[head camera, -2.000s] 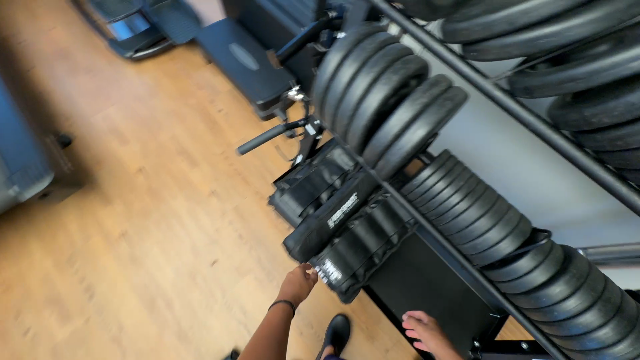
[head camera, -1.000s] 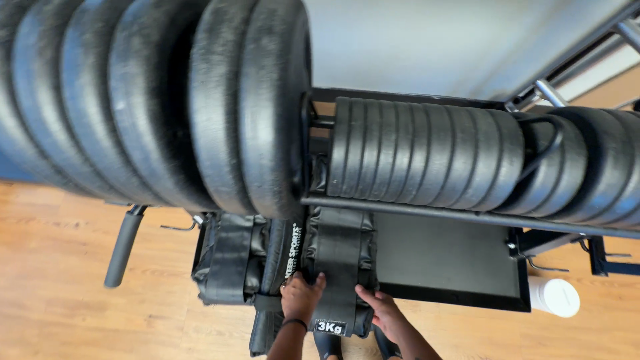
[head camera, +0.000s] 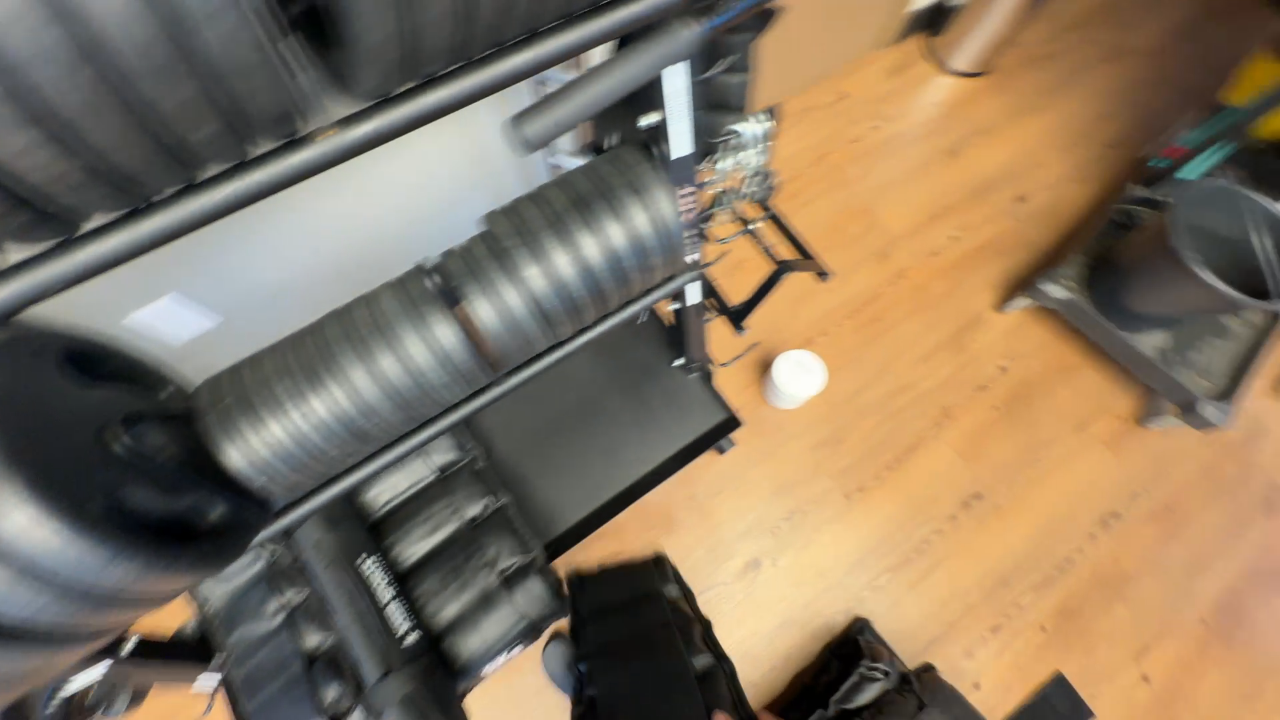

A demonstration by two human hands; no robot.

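A black padded ankle weight [head camera: 635,640] stands out from the rack at the bottom edge, above the floor. Fingertips [head camera: 722,714] show beside its lower right edge, too cropped to tell which hand they belong to or how they grip. Just right of them is another black padded item [head camera: 865,680], blurred, with a shiny part. On the rack's lower shelf lie a ribbed black padded weight [head camera: 470,560], a black roll with white lettering [head camera: 375,590] and a further black padded weight [head camera: 265,630]. The rest of both hands is hidden below the frame.
Black weight plates [head camera: 440,330] line the rack above its flat black shelf [head camera: 600,430]. A white tub [head camera: 797,378] stands on the wooden floor. Farther right, a grey bucket [head camera: 1225,240] sits on a low frame [head camera: 1090,345].
The view has swung right. Both hands were at the ribbed weight on the shelf; now only fingertips show at the bottom, beside black padded items away from the shelf.
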